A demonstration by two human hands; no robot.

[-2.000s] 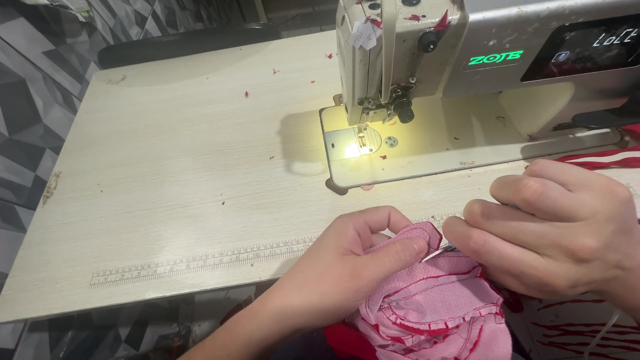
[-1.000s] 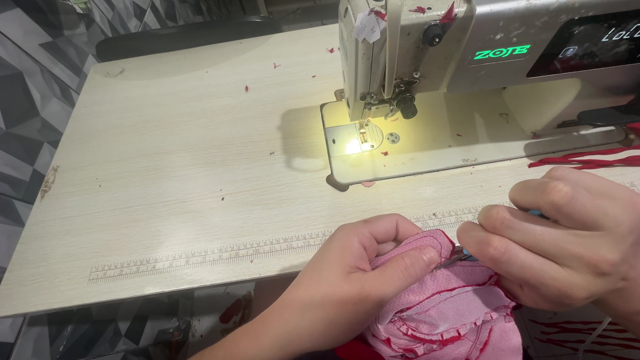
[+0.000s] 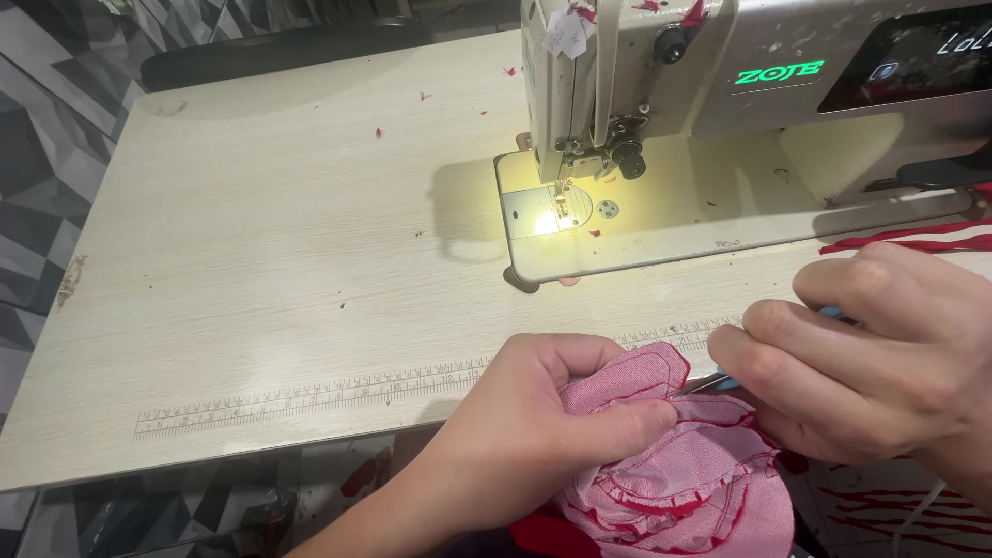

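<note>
My left hand (image 3: 573, 426) pinches a pink fabric piece with red edging (image 3: 674, 480) between thumb and fingers, just past the table's front edge. My right hand (image 3: 868, 356) is closed around a small cutting tool with blue handles, likely thread snips (image 3: 701, 383); most of it is hidden by the fingers. The metal tip touches the fabric beside my left thumb, near the red edge of a rounded tab. Clipped, frayed seam edges show lower on the fabric.
A Zoje sewing machine (image 3: 744, 46) stands behind my hands, its lamp lighting the needle plate (image 3: 546, 213). A printed ruler scale (image 3: 310, 399) runs along the front of the table (image 3: 294, 232). Red strips (image 3: 907, 235) lie at right; others lie below. Red scraps dot the tabletop.
The fabric's rounded tab now stands up more plainly above my left thumb, and the metal tip shows more clearly than one second ago. Both hands stay close together at the fabric.
</note>
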